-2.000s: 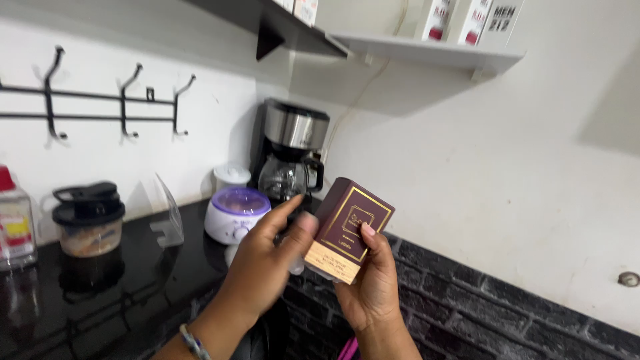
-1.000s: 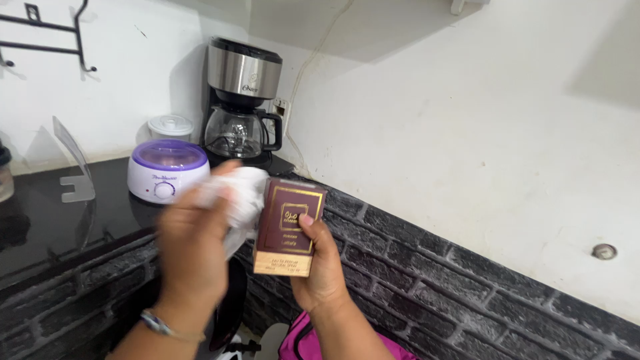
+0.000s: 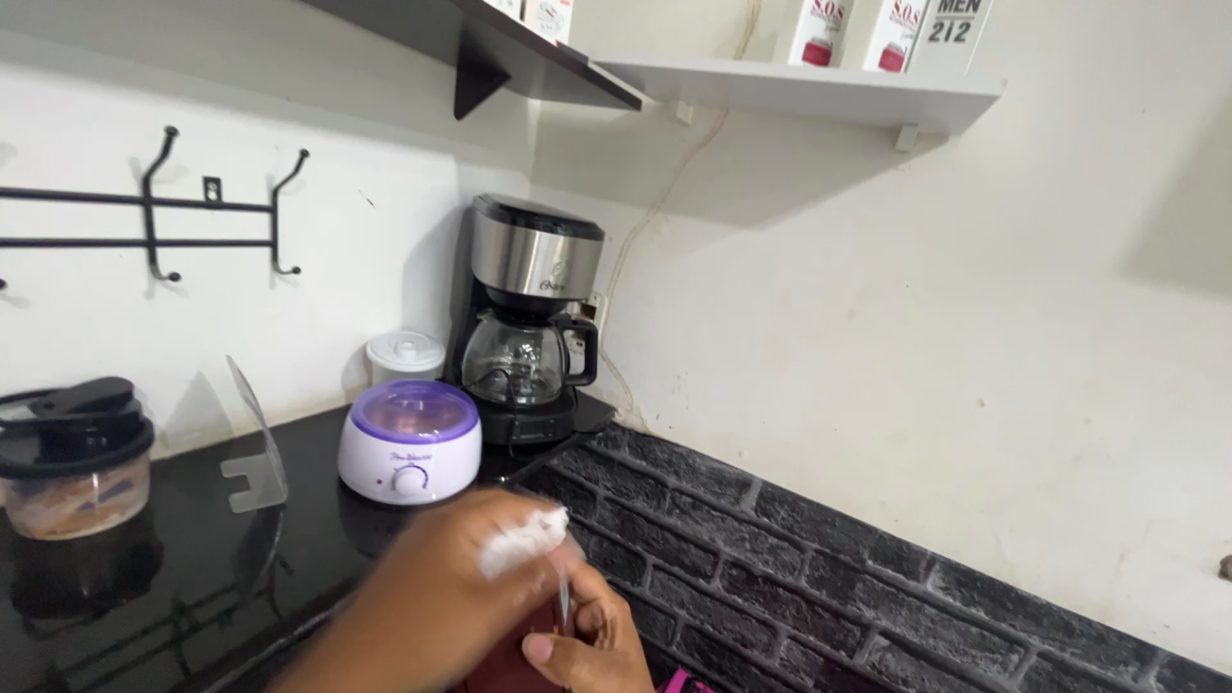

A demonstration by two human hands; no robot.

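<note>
My left hand (image 3: 452, 587), blurred, is closed around a crumpled white cloth or tissue (image 3: 525, 542) that shows between its fingers. Just right of it, my right hand (image 3: 592, 640) grips the dark maroon carton (image 3: 515, 650), thumb on its near face. The left hand covers the upper part of the carton, and the frame's lower edge cuts it off. Whether the cloth touches the carton is unclear.
A wax warmer with purple lid (image 3: 409, 448), a coffee maker (image 3: 534, 318), a clear plastic shield (image 3: 260, 452) and a black-lidded container (image 3: 82, 462) stand on the black counter (image 3: 192, 549). A white shelf (image 3: 818, 91) holds boxes above.
The carton, seen face-on before, is now mostly behind my left hand, low in view. The white cloth remains in the left hand. The view has shifted upward.
</note>
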